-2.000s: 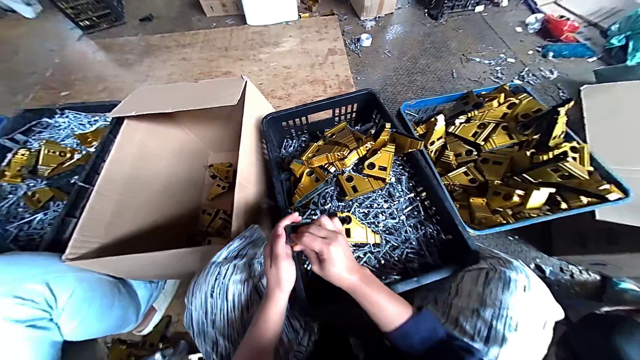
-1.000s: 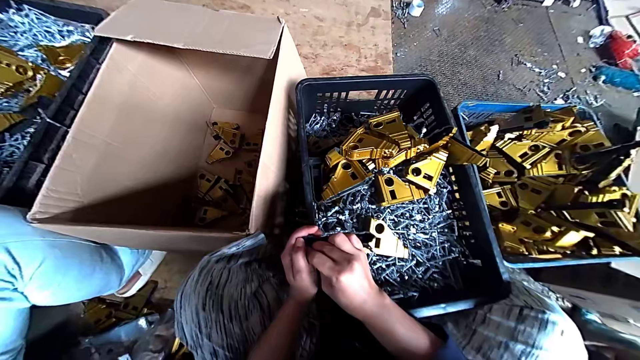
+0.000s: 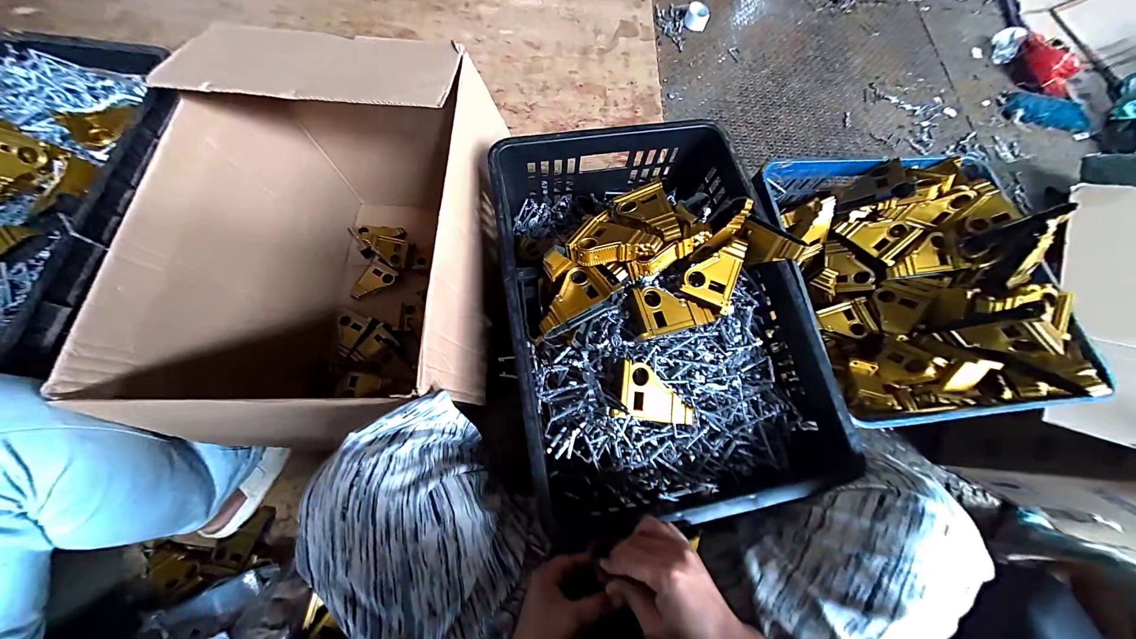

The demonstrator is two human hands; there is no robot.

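My left hand (image 3: pixel 568 590) and my right hand (image 3: pixel 661 572) meet at the bottom centre, below the near rim of a black plastic crate (image 3: pixel 781 497). Their fingers are bent around something dark and small, mostly hidden; I cannot tell what it is. In the crate, many silver metal screws or pins (image 3: pixel 710 444) lie in a loose heap. One gold-coloured bracket-like part (image 3: pixel 654 395) rests alone on them, nearest my hands. Behind it is a pile of gold-coloured parts (image 3: pixel 643 240) with round and square holes.
A cardboard box (image 3: pixel 257 231) at left holds several gold parts. A blue crate (image 3: pixel 976 413) full of gold parts stands at right. Another black crate (image 3: pixel 98 191) is at far left, near a person's leg in pale jeans (image 3: pixel 98 470). More gold parts lie on the floor (image 3: pixel 200 559).
Both hands have moved from over the crate's near left corner to below its near rim. The view has shifted.
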